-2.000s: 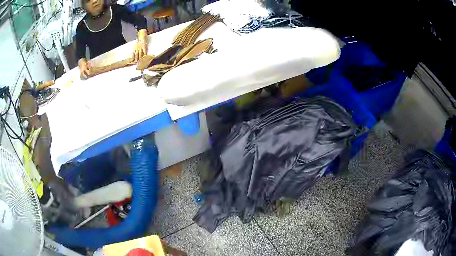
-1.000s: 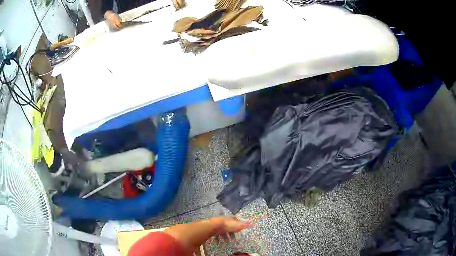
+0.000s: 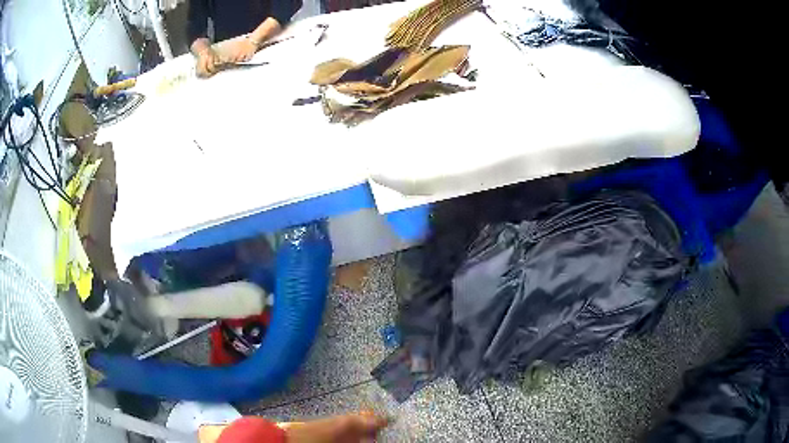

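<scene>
A forearm with a red sleeve, seemingly my left, enters at the bottom edge. My left hand (image 3: 368,424) is blurred and small at its right end, over the floor; its finger pose and any hold cannot be told. My right hand is not in view. A crumpled pile of shiny dark grey garments (image 3: 554,294) lies nearest in front, over a blue bin and down to the floor. My left hand is below and left of it, apart from it. Another dark pile (image 3: 735,389) is cut off at the lower right.
A white-covered table (image 3: 242,147) stands beyond, with a padded cream board (image 3: 554,130) and brown pieces (image 3: 398,78). Another person's hands (image 3: 229,56) rest at its far side. A blue duct (image 3: 298,320), a fan (image 3: 35,355) and a light tan stool (image 3: 208,433) are at the left.
Since one second ago the view has tilted up slightly, so the scene sits lower. My left hand has moved down and left in the picture. The other person's hands have come together.
</scene>
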